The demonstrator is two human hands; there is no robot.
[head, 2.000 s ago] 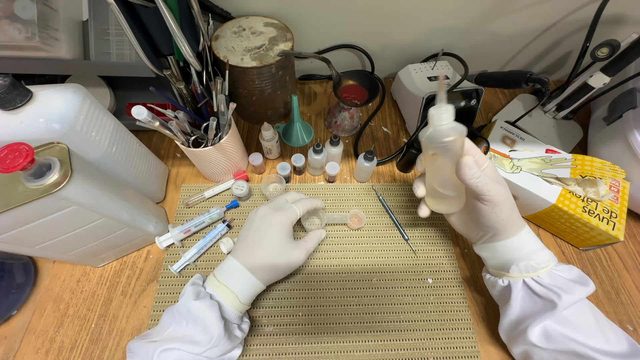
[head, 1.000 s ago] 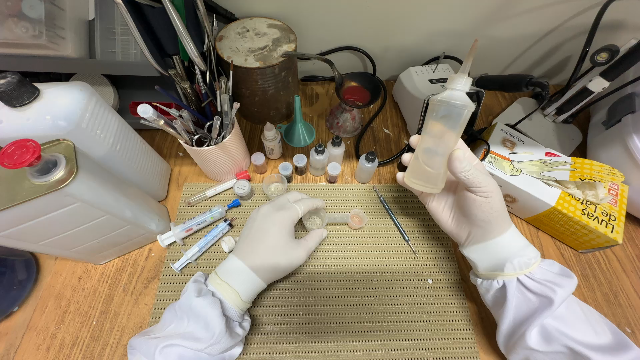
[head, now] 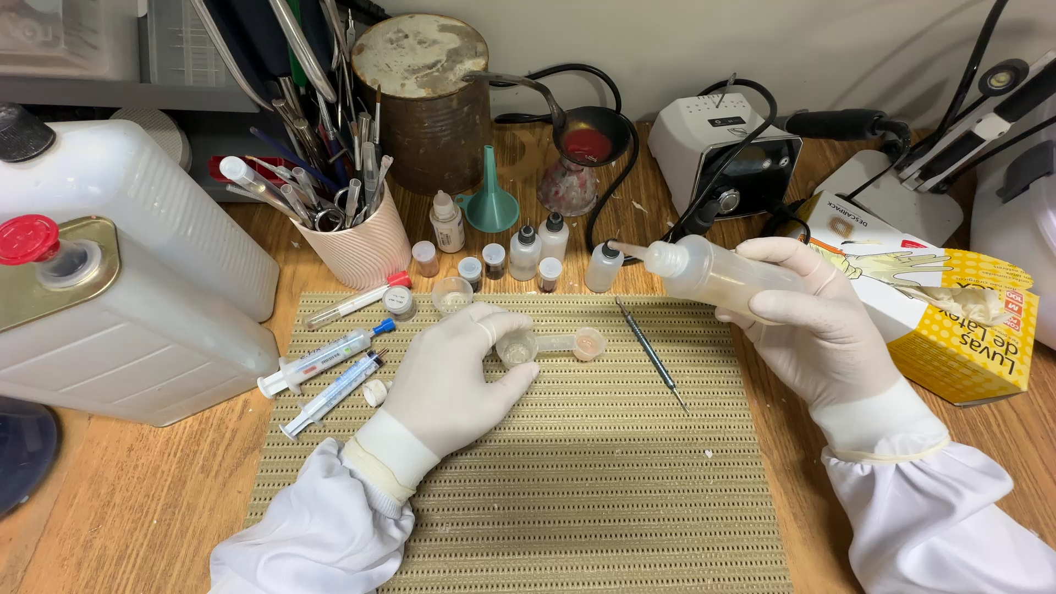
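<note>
My gloved left hand [head: 462, 375] rests on the woven mat [head: 577, 503], its thumb and fingers around a small clear cup [head: 517, 350]. A clear bar joins that cup to a second small cup [head: 589, 344] holding pinkish material. In my gloved right hand [head: 813, 318] is a translucent squeeze bottle [head: 718, 276], tilted nearly level with its nozzle pointing left, above the mat's back right. Between the hands lies a double-ended metal dental instrument [head: 652, 355]. Left of my left hand are two syringes [head: 326, 359], a white cap [head: 375, 393] and a red-capped tube [head: 356, 304].
Small dropper bottles [head: 525, 254] and vials stand behind the mat, near a green funnel [head: 489, 202]. A tool cup [head: 359, 247] and large plastic jugs [head: 140, 330] stand left. At right are a glove box [head: 949, 305] and a white control unit [head: 718, 157] with cables.
The squeeze bottle in my right hand has gone from upright to tilted nearly level, its nozzle now toward the left. My left hand has stayed at the small cup.
</note>
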